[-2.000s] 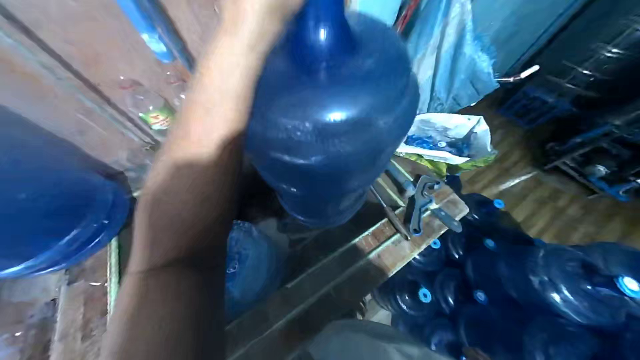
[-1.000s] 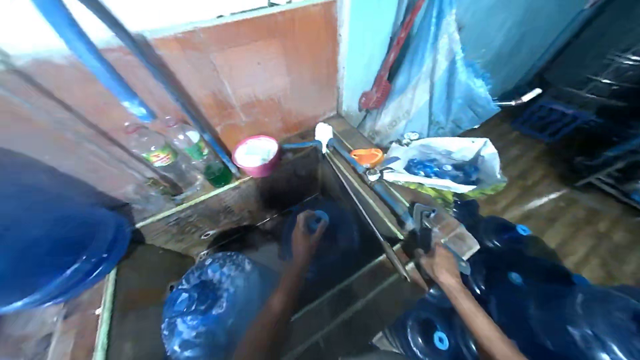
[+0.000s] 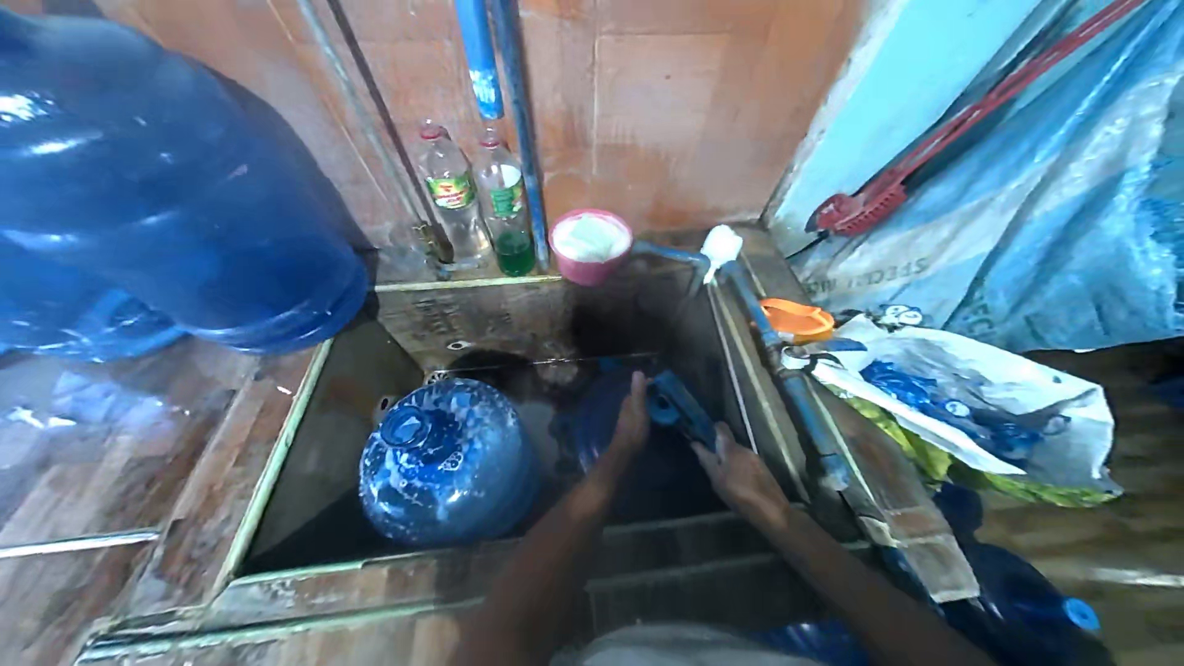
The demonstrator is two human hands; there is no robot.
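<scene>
Inside the tiled basin, a dark blue water jug [image 3: 597, 421] stands in shadow on the right. My left hand [image 3: 633, 424] is at its top, fingers close to the neck; whether they grip it is unclear. My right hand [image 3: 740, 467] holds a blue hand tool [image 3: 686, 407] by its lower end, and the tool's upper end reaches the jug's mouth area beside my left fingers. Left of my hands, a lighter blue round jug [image 3: 449, 467] with white foam-like patches stands in the same basin, its open neck facing up.
Large blue jugs [image 3: 166, 185] stand at the left. Two plastic bottles [image 3: 507, 208], a pink tub [image 3: 590, 250] and blue pipes [image 3: 805, 407] line the basin's edges. At right are an orange scoop [image 3: 797, 319], an open white bag [image 3: 1045, 407] and a red brush [image 3: 865, 208].
The jug held up two seconds ago is down in the basin. My right hand has taken the tool from the right ledge and brought it to the jug. The view has shifted.
</scene>
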